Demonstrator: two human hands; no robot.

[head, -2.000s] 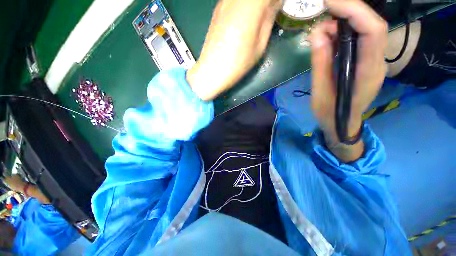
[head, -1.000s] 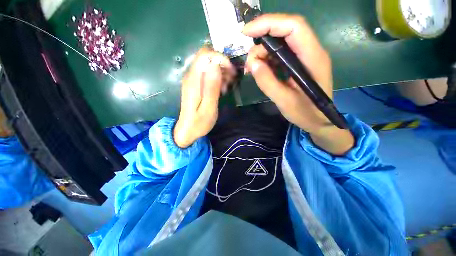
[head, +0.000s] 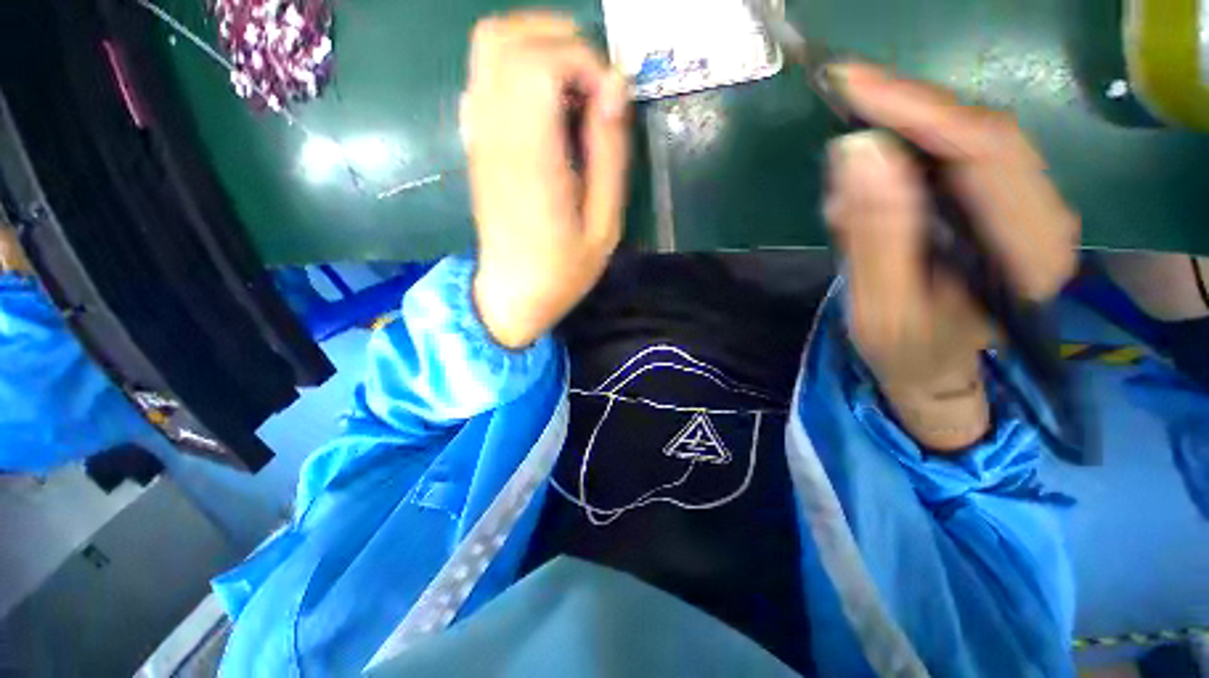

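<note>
The white lower end of a phone assembly (head: 692,43) lies on the green bench at the top centre, cut off by the picture's edge. My left hand (head: 544,159) is just left of it, fingers curled; whether it pinches a small part cannot be seen. My right hand (head: 948,219), blurred, holds the black soldering iron (head: 975,252), its tip end pointing up-left near the phone's right edge. The handle runs down past my wrist.
A pile of small dark pink-red and white components (head: 276,50) lies at the upper left. Thin solder wire (head: 199,47) crosses beside it. A long black tray (head: 133,225) stands at the left. A yellow-green cylinder (head: 1169,60) is at the upper right. A pale tape strip (head: 662,179) is at the bench edge.
My right hand with the iron has moved right and down, away from the phone's end. My left hand has separated from the phone's end. The view has shifted, so the pile sits higher.
</note>
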